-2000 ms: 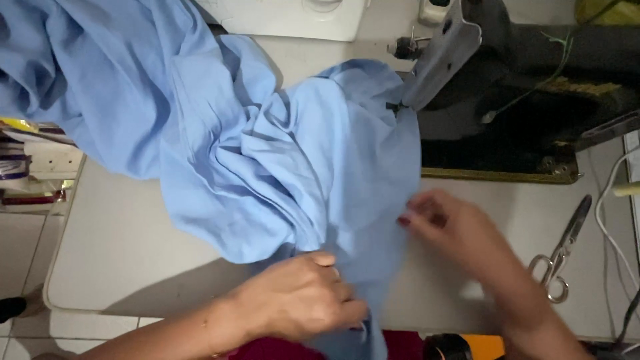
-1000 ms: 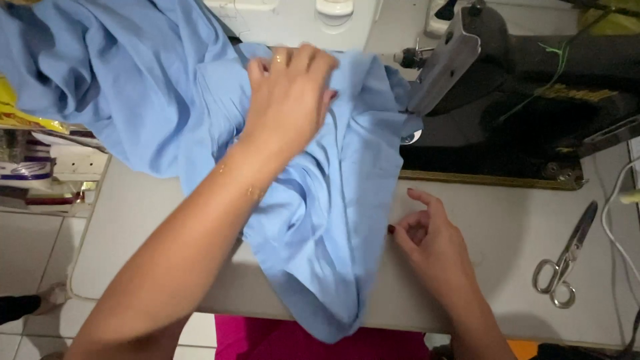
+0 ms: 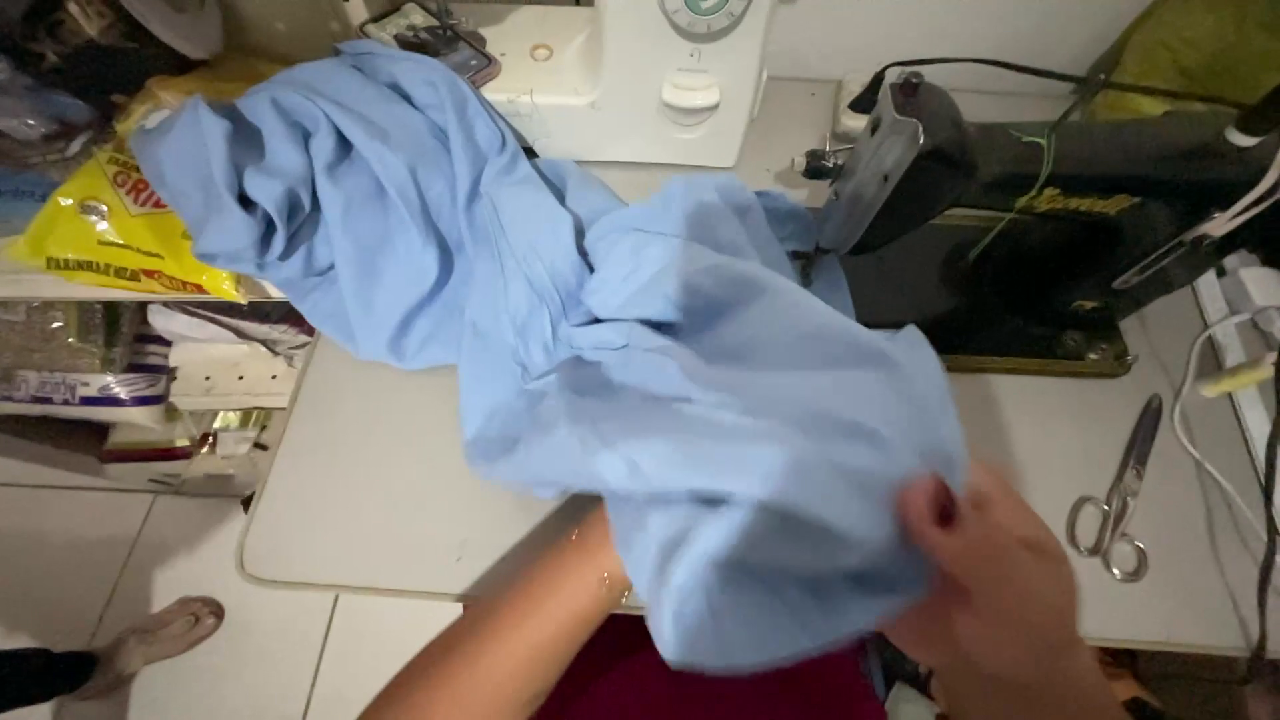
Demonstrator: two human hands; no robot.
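A large light blue cloth (image 3: 400,200) lies bunched over the table and reaches to the head of a black sewing machine (image 3: 1000,260). My right hand (image 3: 990,570), somewhat blurred, grips the cloth's right edge near the table's front, thumb on top. Only the forearm and wrist of my left arm show; the left hand is hidden beneath the cloth, so its grasp cannot be seen. Cloth also lies around the black machine's needle area, where details are hard to make out.
Metal scissors (image 3: 1120,500) lie on the table (image 3: 400,480) at right. A white sewing machine (image 3: 680,90) and a phone (image 3: 430,40) are at the back. A yellow plastic package (image 3: 120,220) sits at left above shelved goods. Cables run down the right side. A person's foot (image 3: 165,640) is on the floor.
My left hand, on top of the cloth a second ago, is now under it. My right hand, beside the cloth then, has taken hold of its edge. The cloth's front part is lifted and spread rightward.
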